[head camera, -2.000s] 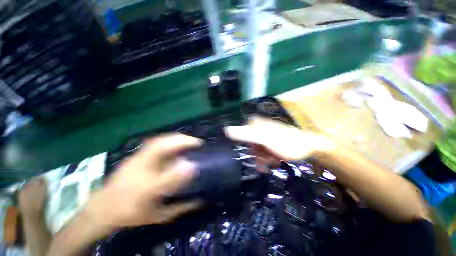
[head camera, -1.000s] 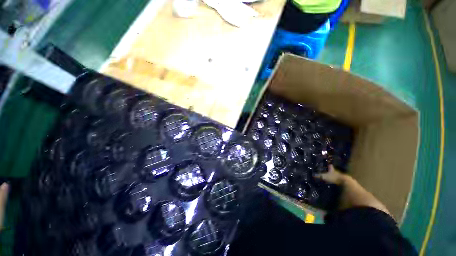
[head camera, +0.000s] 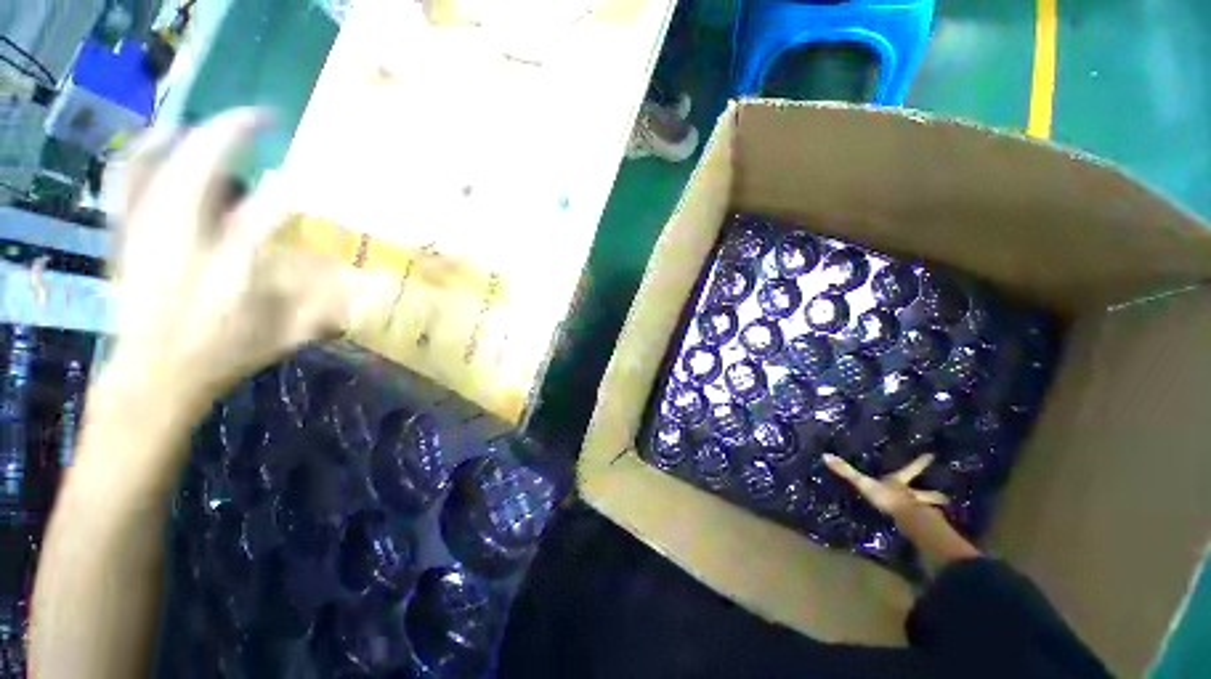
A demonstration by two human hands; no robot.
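My right hand (head camera: 916,511) is inside the open brown carton (head camera: 664,305), its fingers spread over the near side of a shiny black tray with round pockets (head camera: 850,378). I cannot tell whether the fingertips touch it. My left hand (head camera: 213,252) is raised at the left, blurred, above the far edge of another black blister tray (head camera: 385,531). A small dark patch shows between its fingers; I cannot tell if it is a held thing. The near tray is cut off by the picture's lower edge and partly hidden by my left forearm.
A tan board (head camera: 465,146) lies beyond the near tray, beside the carton. A blue plastic stool (head camera: 837,40) stands behind the carton on the green floor. A person's shoe (head camera: 664,130) shows beside the board. A blue box (head camera: 106,93) is at the upper left.
The view has shifted right and closer to the carton. My left hand has come into full view, raised at the left. My right hand is still in the carton, its fingers now more clearly spread.
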